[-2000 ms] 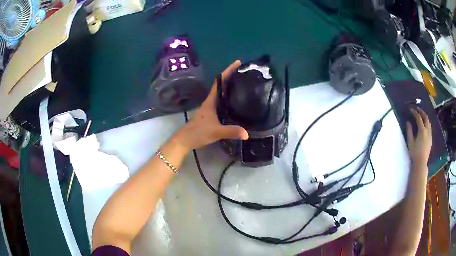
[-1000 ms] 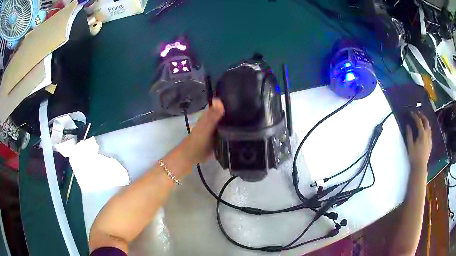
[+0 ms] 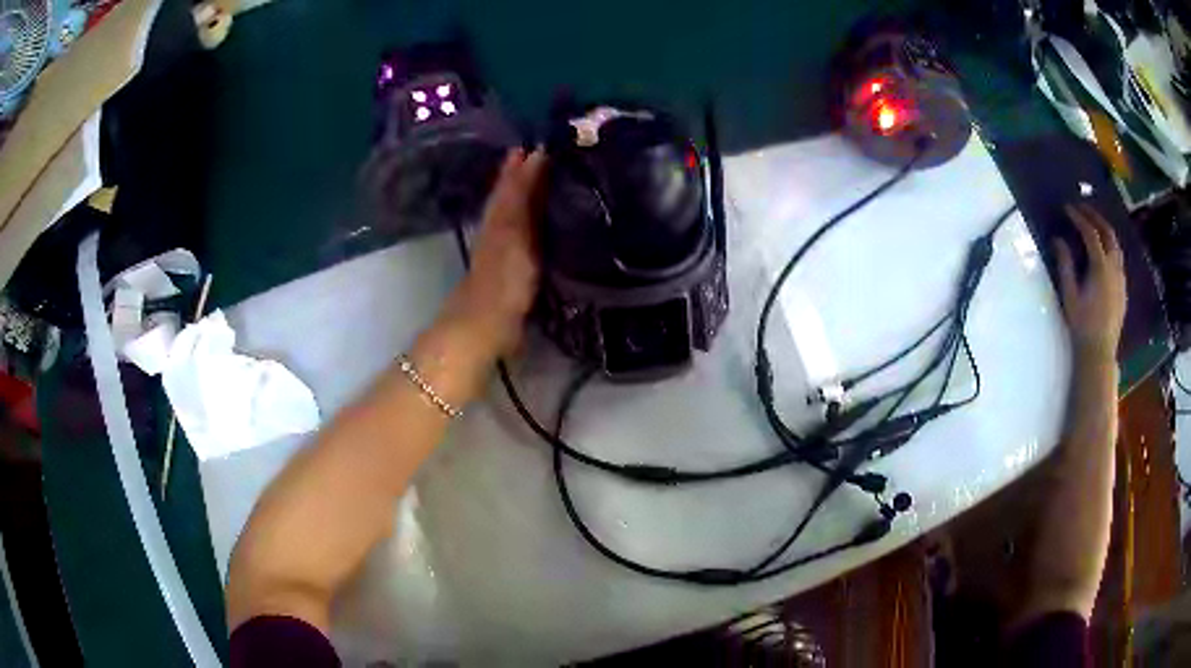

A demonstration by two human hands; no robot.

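The black dome camera point(image 3: 634, 248) stands at the middle, with a square dark lens window low on its front and a thin antenna upright at its right. My left hand point(image 3: 507, 248) holds it by its left side; part of the hand is hidden behind it. My right hand point(image 3: 1095, 274) lies palm down on the dark pad point(image 3: 1143, 294) at the right edge; what is under it is hidden. A second camera point(image 3: 438, 150) glows with whitish-pink LEDs at the back left. A third camera point(image 3: 908, 111) shows red light at the back right.
Black cables point(image 3: 666, 475) loop over the white sheet point(image 3: 457, 522) and tangle with plugs point(image 3: 875, 483) right of centre. Crumpled white tissue point(image 3: 235, 392), a thin stick point(image 3: 170, 431) and a long white strip point(image 3: 124, 444) lie at left. Cardboard point(image 3: 65, 118) is at the upper left.
The view has shifted, so things sit higher in it. The held camera tilted and turned in my left hand, then came back more upright. The back-right camera's light went from off to blue to red.
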